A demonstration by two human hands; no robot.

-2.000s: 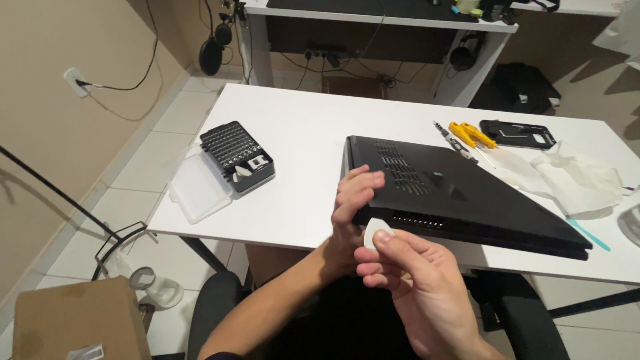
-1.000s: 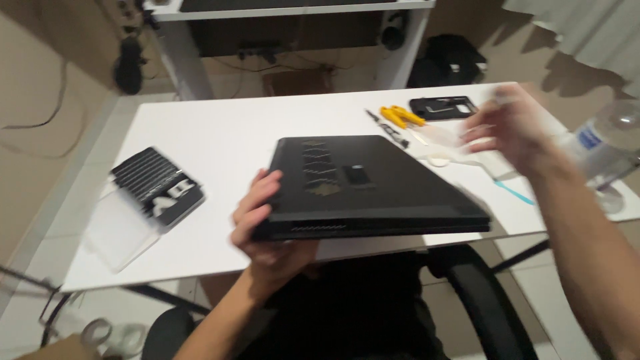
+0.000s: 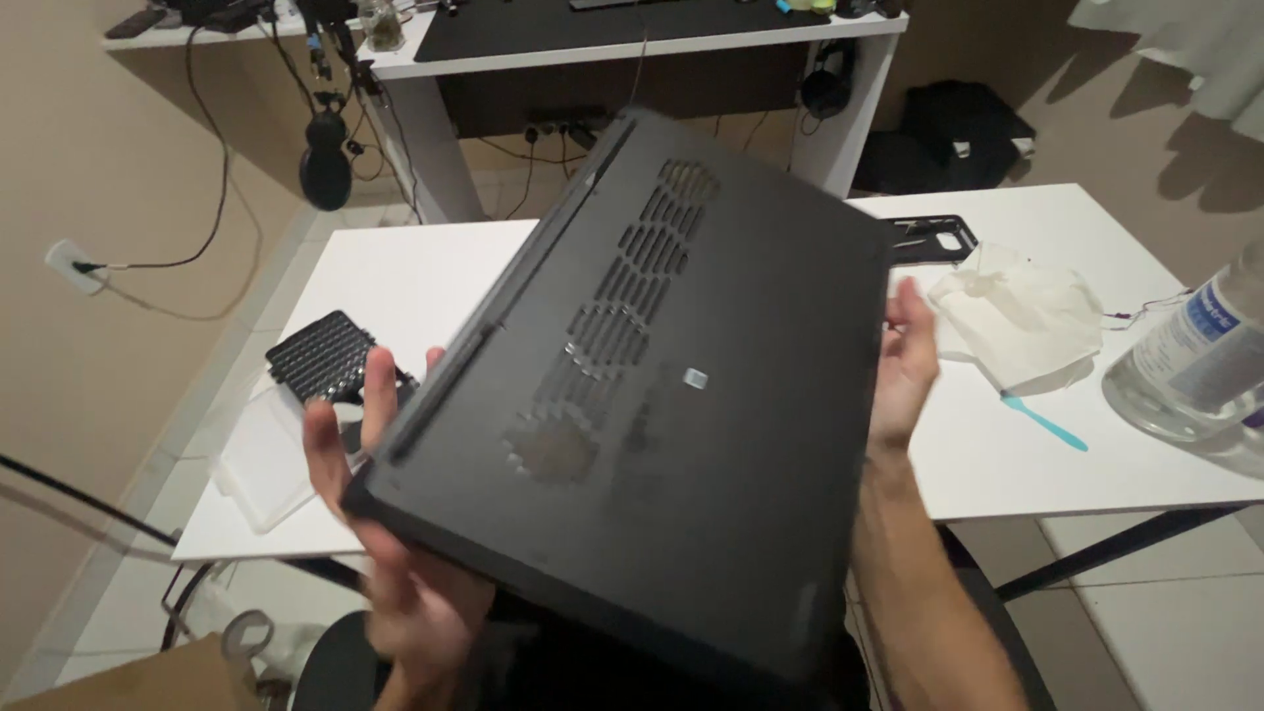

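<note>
A black laptop (image 3: 731,395) is held up off the white table, tilted, with its vented underside facing me. At its lower left corner is my left hand (image 3: 405,553), which supports it from the edge with fingers spread and partly behind it. On the opposite edge my right hand (image 3: 904,375) grips the laptop, its fingers partly hidden behind the case. Left of the laptop lies an open precision screwdriver bit set (image 3: 326,357) with a translucent lid (image 3: 265,464), partly covered by my left fingers. The pale pick seen earlier is not visible in either hand.
On the table's (image 3: 948,484) right side are a black phone case (image 3: 933,240), a crumpled white cloth or paper (image 3: 1027,311), a turquoise plastic tool (image 3: 1047,425) and a large clear bottle (image 3: 1190,355). A cardboard box (image 3: 148,676) stands at lower left. Behind is a white desk (image 3: 632,54).
The laptop has been lifted and turned up in front of me. My right hand, earlier raised at the table's right side, has come back to the laptop's right edge. The pick left my right hand.
</note>
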